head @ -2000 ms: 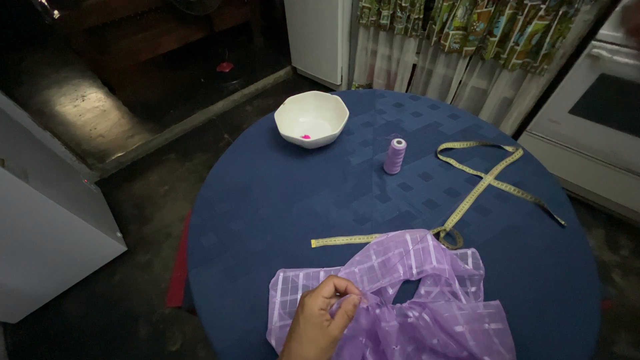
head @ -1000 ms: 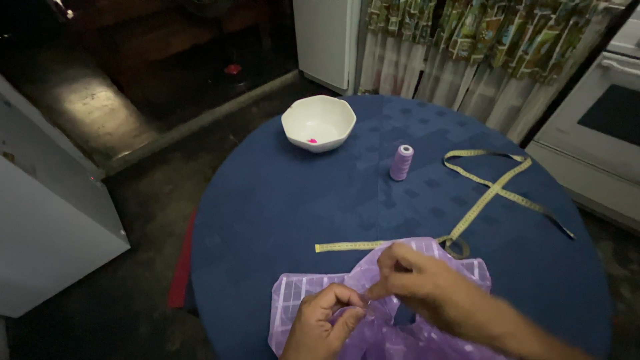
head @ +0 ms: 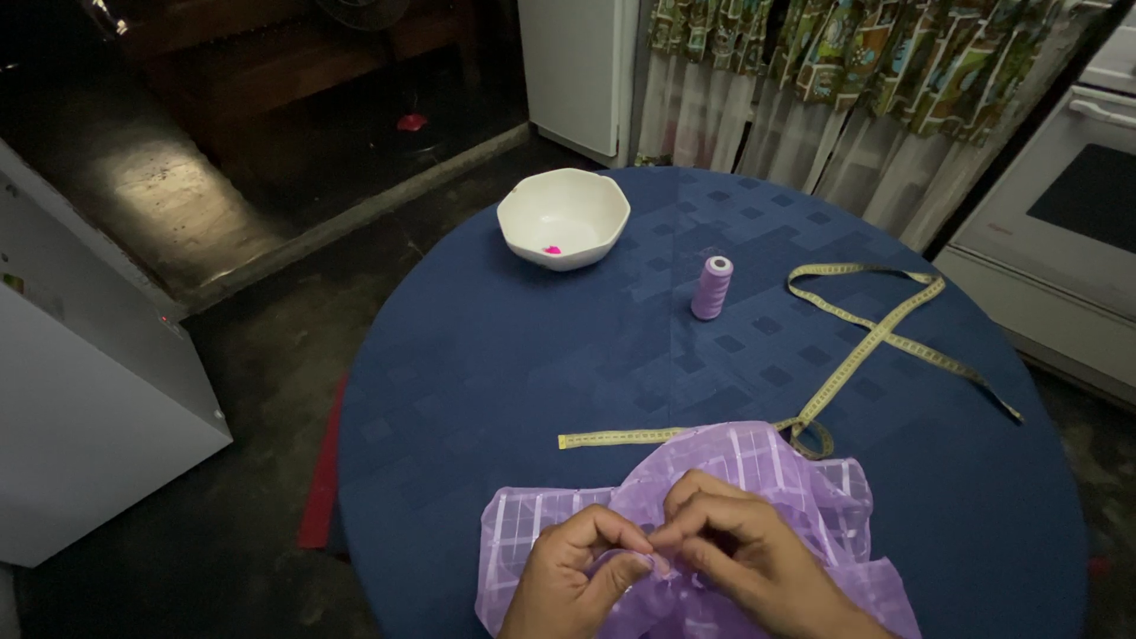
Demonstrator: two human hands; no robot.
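Sheer purple checked fabric [head: 737, 461] lies bunched at the near edge of the round table. My left hand [head: 581, 568] pinches a fold of it between thumb and fingers. Close beside, fingertips nearly touching the left ones, my right hand [head: 745, 541] has its thumb and index finger together at the same fold; whether it holds a needle or thread is too small to tell. A yellow tape measure [head: 843, 373] runs partly under the fabric, looped and crossed at the right. Beyond the fabric stands a spool of purple thread [head: 712, 288].
A white octagonal bowl [head: 564, 217] with a small pink item [head: 552, 250] inside sits at the far side of the blue-covered table [head: 497, 373]. Around the table are a white cabinet-like panel [head: 98, 426] at left, curtains [head: 816, 89] behind and a white oven [head: 1056, 213] at right.
Two seconds ago only my left hand showed, at the fabric. My right hand has come in and stays beside it, its fingers now lower and closer to the pinched fold.
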